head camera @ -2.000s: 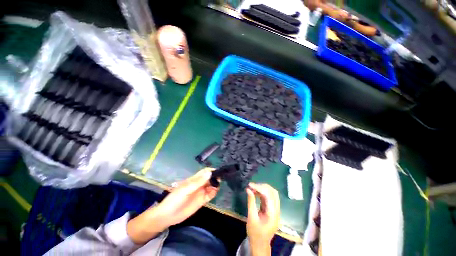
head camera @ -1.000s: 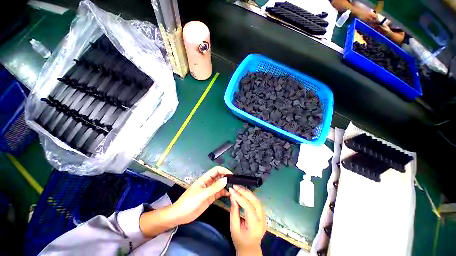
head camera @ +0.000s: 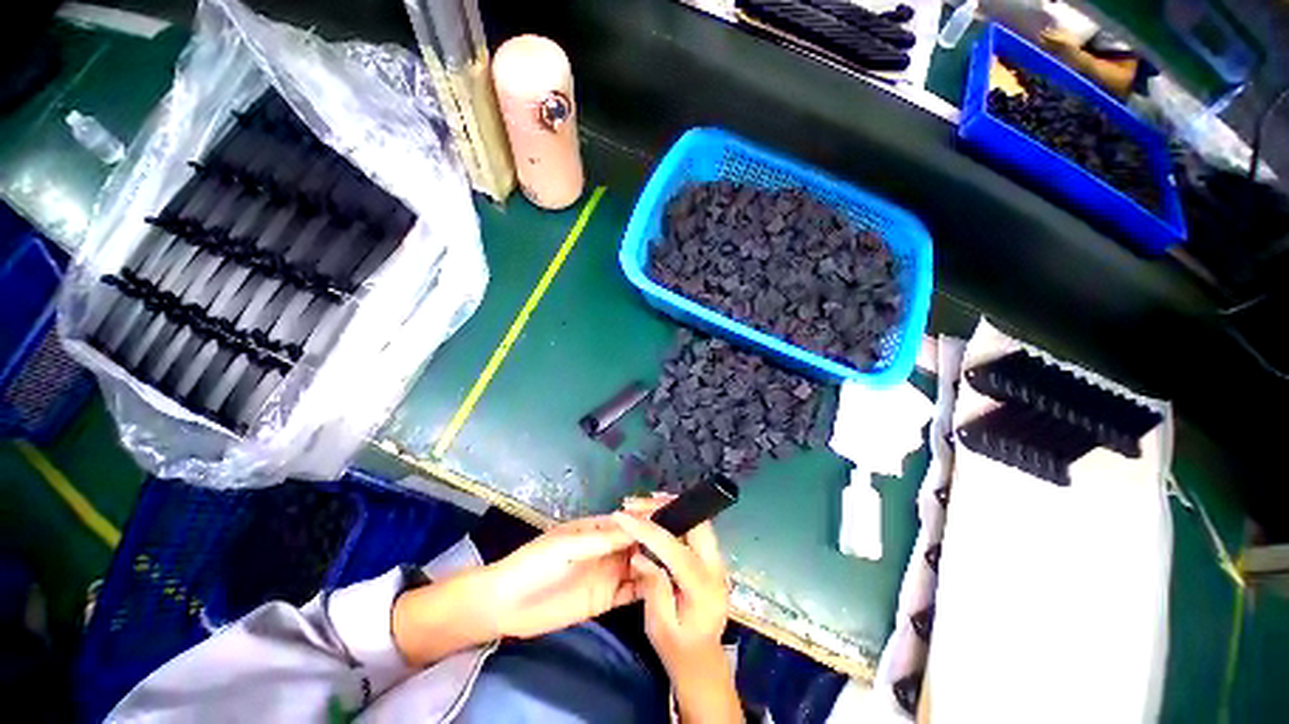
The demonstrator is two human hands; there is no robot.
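A black plastic housing (head camera: 694, 505) is held over the bench's front edge, pointing up to the right. My left hand (head camera: 558, 573) grips its lower end. My right hand (head camera: 686, 587) is against the same end from the right, fingers bent and touching the left hand; whether it holds a small piece is hidden. A loose heap of small black inserts (head camera: 735, 410) lies just beyond my hands. Another black housing (head camera: 614, 409) lies left of the heap. A white squeeze bottle (head camera: 860, 515) lies on a white wipe (head camera: 879, 424) to the right.
A light blue basket (head camera: 919, 290) of inserts stands behind the heap. A bagged box (head camera: 450, 269) of housings is at left, near a pink flask (head camera: 539, 135) and metal post. A white-lined board (head camera: 1053, 594) with black parts is at right. A blue tray (head camera: 975, 106) stands across the dark channel.
The housing has turned from nearly level to slanting up to the right. My right hand has closed in against the left. The other person's hands by the blue tray are no longer clearly visible.
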